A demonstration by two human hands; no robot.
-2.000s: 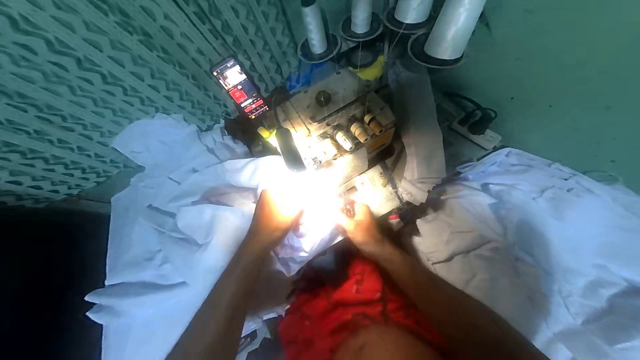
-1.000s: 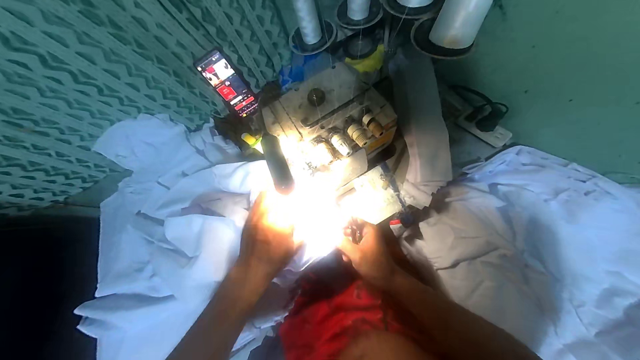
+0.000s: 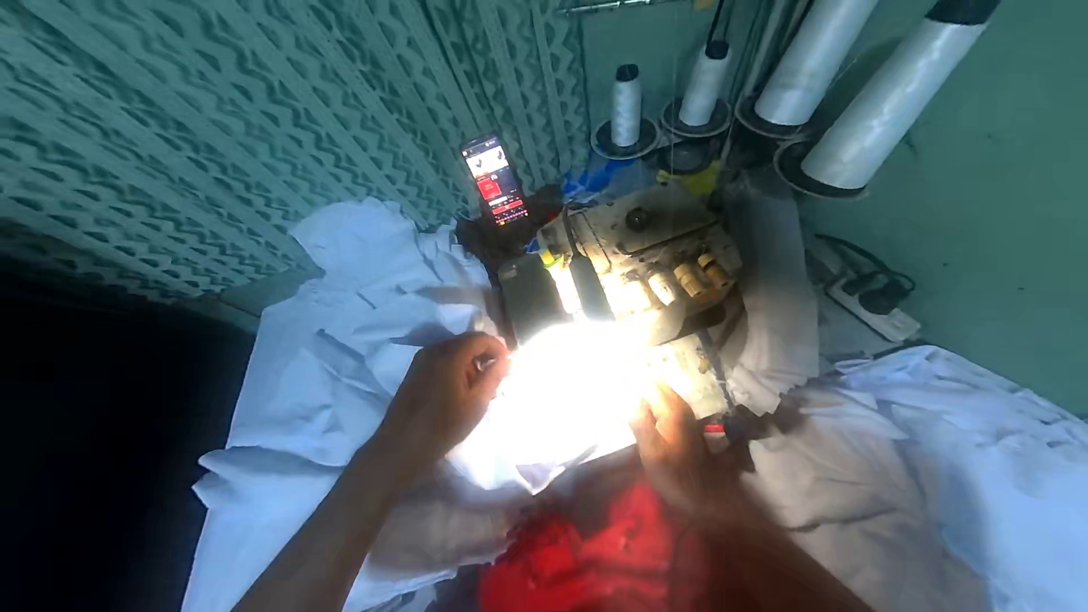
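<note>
A serger sewing machine stands in front of me, its lamp glaring over the stitching area and hiding the needle. White fabric lies under that glare. My left hand is at the fabric's left side, fingers curled with the fabric's edge apparently pinched between them. On the right, my right hand rests at the fabric's right edge beside the machine's front plate; the glare covers its fingertips, so its grip cannot be made out. A small red item is just right of that hand.
White cloth is heaped at the left, with another white pile at the right. Thread cones stand behind the machine. A lit phone leans near a patterned green curtain. A power strip with plugs lies at the right.
My left hand has moved left, away from the machine's stitching area, and the hands are farther apart. White fabric now shows brightly between them. The view has shifted.
</note>
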